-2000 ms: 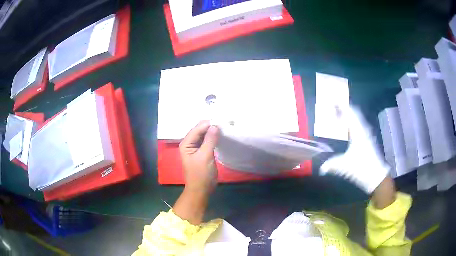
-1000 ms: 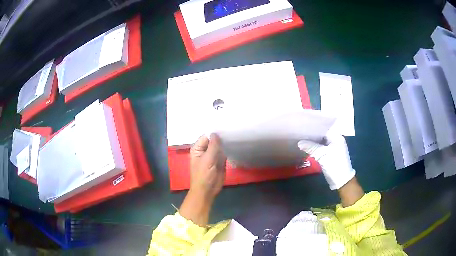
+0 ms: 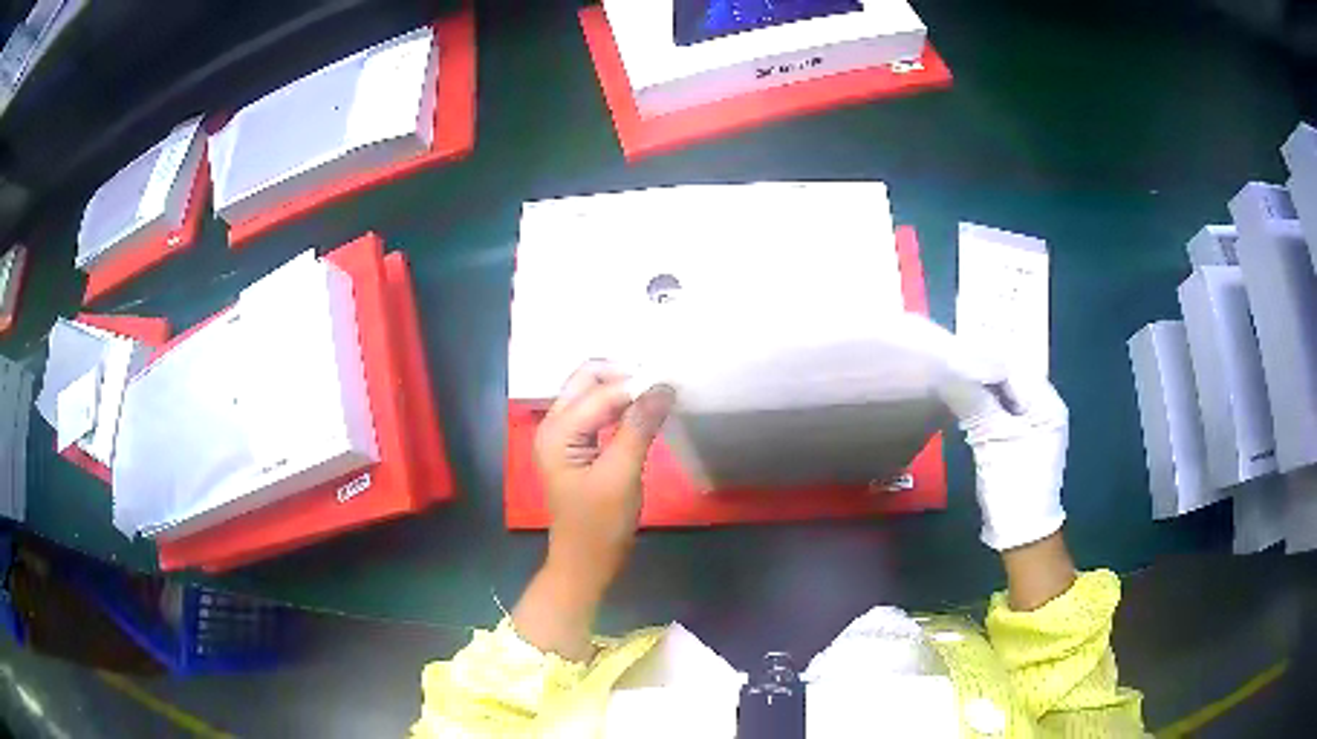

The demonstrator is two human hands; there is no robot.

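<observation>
A plain white box base lies on a red board in front of me, with a small round mark showing near its middle. A tablet in a milky white sleeve is held tilted over the front edge of the base. My left hand, bare, pinches the sleeve's left upper corner. My right hand, in a white glove, grips the right upper corner. The right fingertips are blurred. A narrow white card lies on the green belt, right of the base.
A closed box with a blue picture stands on a red board behind. Several white boxes with wrapped tablets sit on red boards at left. Stacked white lids lean at right. A blue crate is below the belt at left.
My right hand has come in from the right and now holds the sleeve's upper right corner. The wrapped tablet has turned from nearly edge-on to facing me. The view has shifted slightly.
</observation>
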